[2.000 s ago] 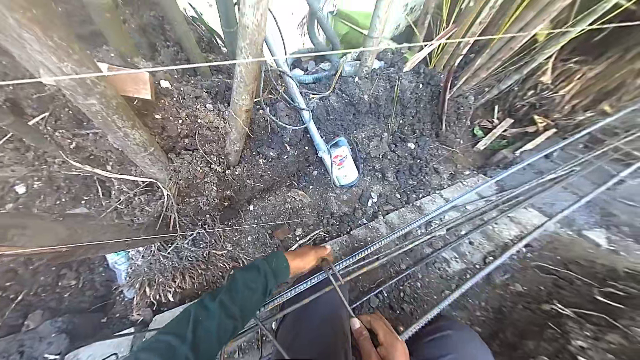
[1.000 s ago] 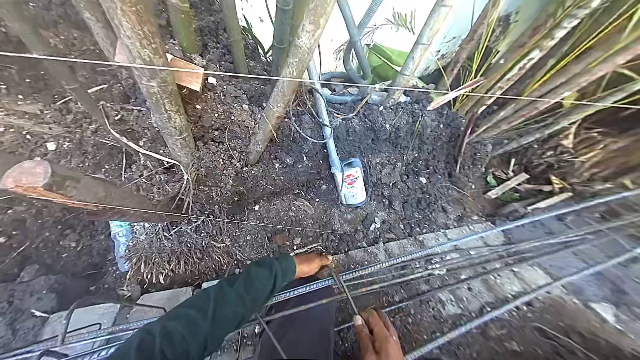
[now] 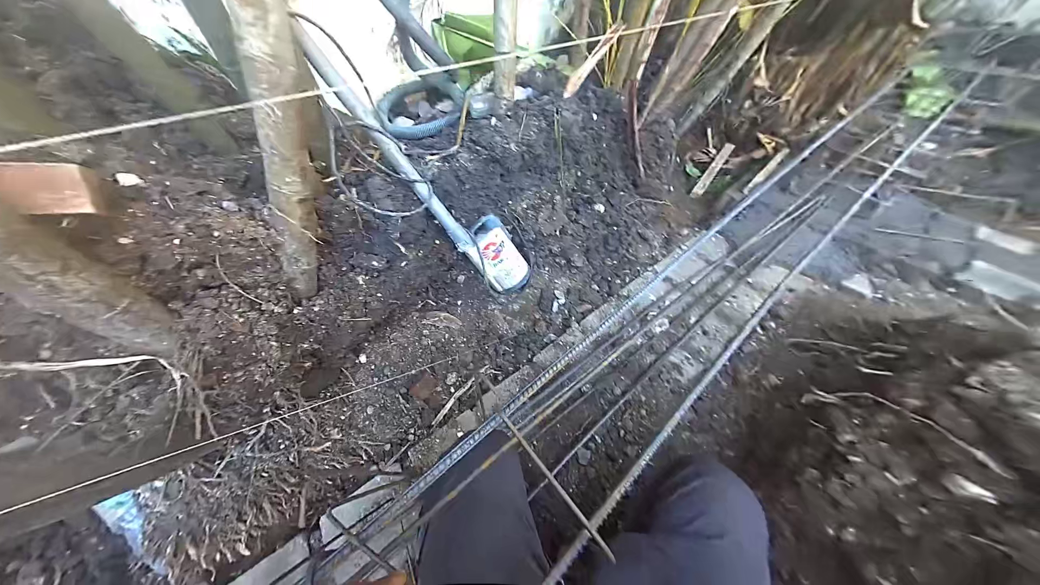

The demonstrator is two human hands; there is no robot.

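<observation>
Several long steel reinforcing bars [image 3: 691, 390] run diagonally from the lower middle to the upper right, over the person's knees. A thin steel stirrup [image 3: 556, 487] lies across them between the knees, with no hand on it. At the bottom edge only a small bit of a hand [image 3: 390, 578] shows beside the bars; which hand it is and what it holds cannot be told. The rest of both hands is out of view. Another stirrup [image 3: 357, 540] sits around the bars at the lower left.
A plastic bottle [image 3: 502, 258] covers the end of a grey pipe [image 3: 422, 191] in the soil. A taut string [image 3: 236, 106] crosses above. Tree trunks [image 3: 284, 146] stand at left, near a brick [image 3: 49, 188]. Concrete blocks [image 3: 569, 337] line the ground under the bars.
Both hands were at the stirrup between the knees in the earlier frames; they have come away from it, and the stirrup stays across the bars. The view has shifted.
</observation>
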